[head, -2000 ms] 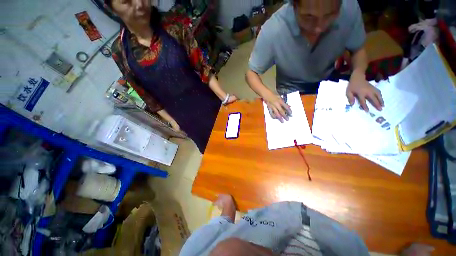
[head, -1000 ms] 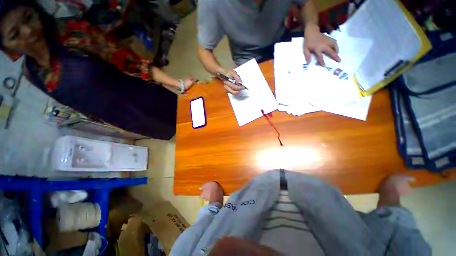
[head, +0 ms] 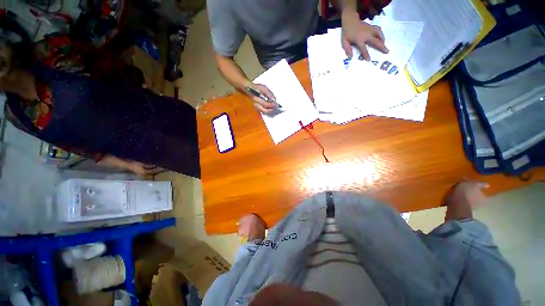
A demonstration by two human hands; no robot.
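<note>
My left hand [head: 252,227] is at the near left edge of the wooden table [head: 257,185], small and blurred. My right hand [head: 467,195] is at the near right edge. The fingers of both are unclear and no held thing shows. Across the table a person in a grey shirt holds a pen [head: 260,95] on a white writing sheet [head: 287,98]. A dark red cord [head: 315,141] trails from the sheet onto the wood. The person's other hand lies flat on fanned printed sheets [head: 352,89]. A yellow clipboard [head: 451,45] with a printed sheet overlaps them.
A lit smartphone [head: 223,132] lies near the table's left end. Navy-edged document bags [head: 508,104] lie at the right end. A person in a dark apron stands at the left. A white appliance [head: 116,200], blue shelving [head: 89,233] and a cardboard box [head: 197,263] are at the left.
The view has swung right and down, so the table things sit further left and higher. Both my hands now show clear of the frame edge. The apron person's hand has left the table.
</note>
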